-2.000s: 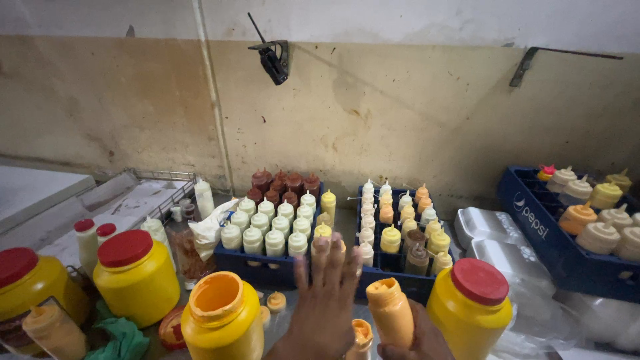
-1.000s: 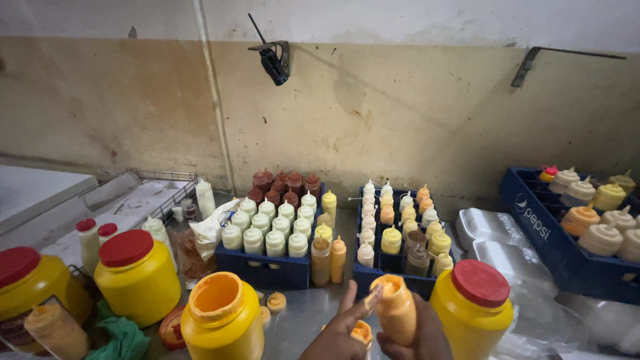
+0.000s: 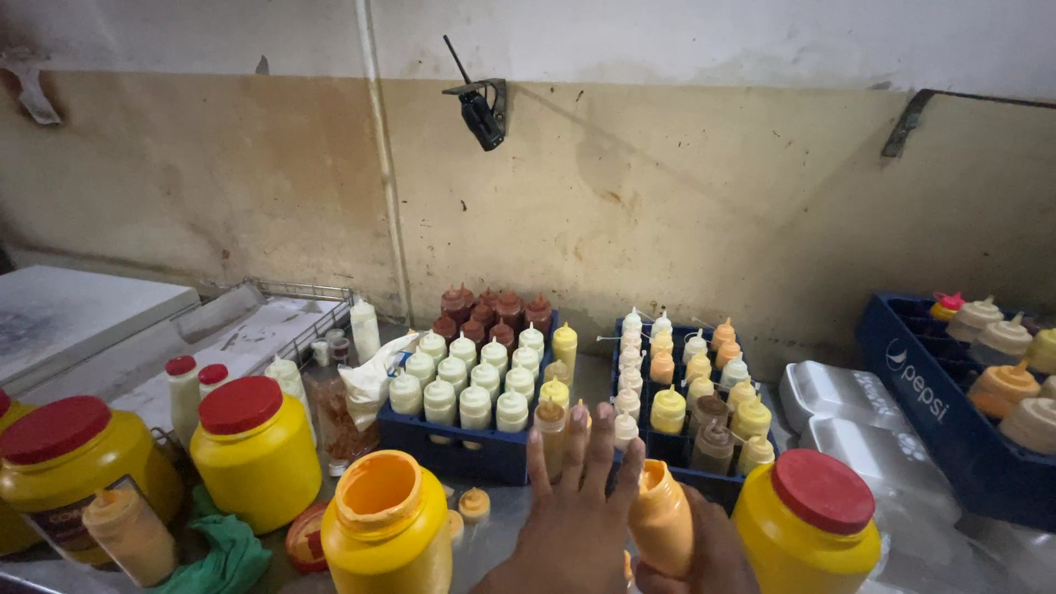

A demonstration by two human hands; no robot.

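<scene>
My right hand (image 3: 697,536) is closed around an uncapped squeeze bottle of orange sauce (image 3: 662,524), its mouth tilted toward the left. Beside it, my left hand (image 3: 569,511) is spread with its back to the camera, fingers pointing up and apart; whether its thumb side touches the bottle is hard to tell. Left of the hands stands an open yellow jar (image 3: 388,536), orange sauce smeared around its rim. Two nozzle caps (image 3: 474,505) lie on the metal counter by that jar. Behind my left hand is a squeeze bottle with brownish sauce (image 3: 550,437).
Blue crates (image 3: 454,450) hold many sauce bottles; another blue crate (image 3: 932,404) stands at right. Red-lidded yellow jars (image 3: 256,454) flank the work area. A green cloth (image 3: 223,553), a red lid (image 3: 307,536) and white foam boxes (image 3: 858,454) lie around. A black radio (image 3: 481,120) hangs on the wall.
One second ago my left fingers were at the bottle's mouth; now that hand is spread to its left, much as it was two seconds ago. The bottle stays in my right hand.
</scene>
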